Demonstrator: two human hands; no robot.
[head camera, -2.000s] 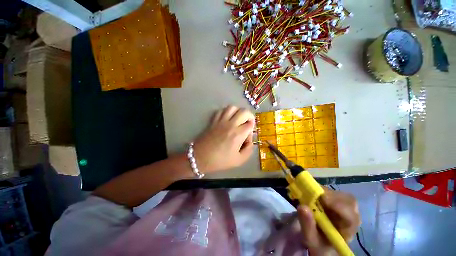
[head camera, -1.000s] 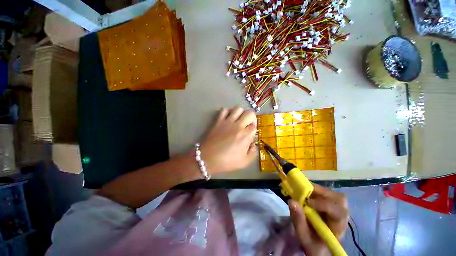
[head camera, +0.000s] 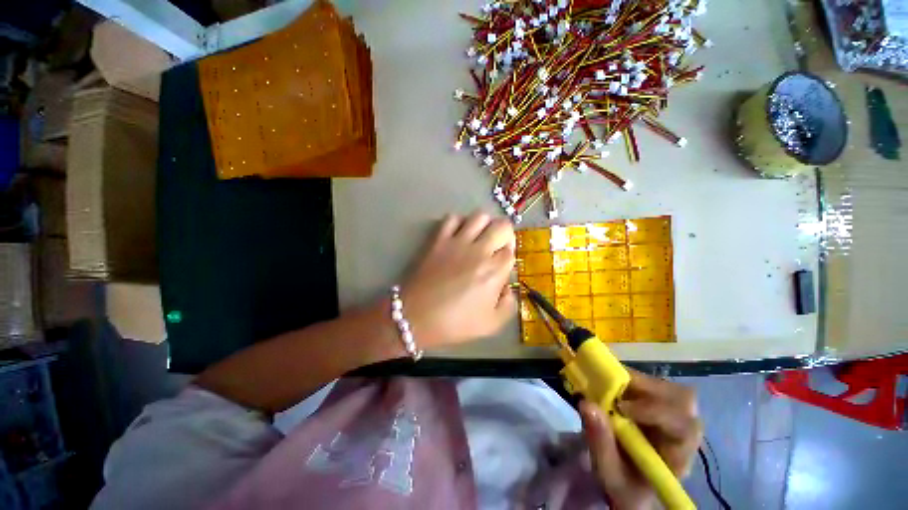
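The shiny golden-yellow board panel (head camera: 602, 284) lies flat in front of me, marked in a grid. My left hand (head camera: 463, 284) rests at its left edge with curled fingers; a small piece of a connector lead shows at the fingertips, mostly hidden. My right hand (head camera: 647, 433) grips the yellow soldering iron (head camera: 597, 374). Its dark pointed tip, with a thin feed tube beside it, is at the panel's left edge, close to my left fingertips. The tangled pile of red, yellow and white connector leads (head camera: 582, 90) lies beyond the panel.
A stack of orange-brown panels (head camera: 284, 100) lies at the far left. A round yellowish can (head camera: 794, 125) with silvery bits stands at the right. A small black block (head camera: 803, 292) lies right of the panel. A clear bag (head camera: 871, 35) is at the far right, a red stool (head camera: 846, 393) below.
Since the earliest frame, the iron's tip has moved slightly left along the panel's left edge, and my right hand has shifted a little left. My left hand stays at the panel's edge.
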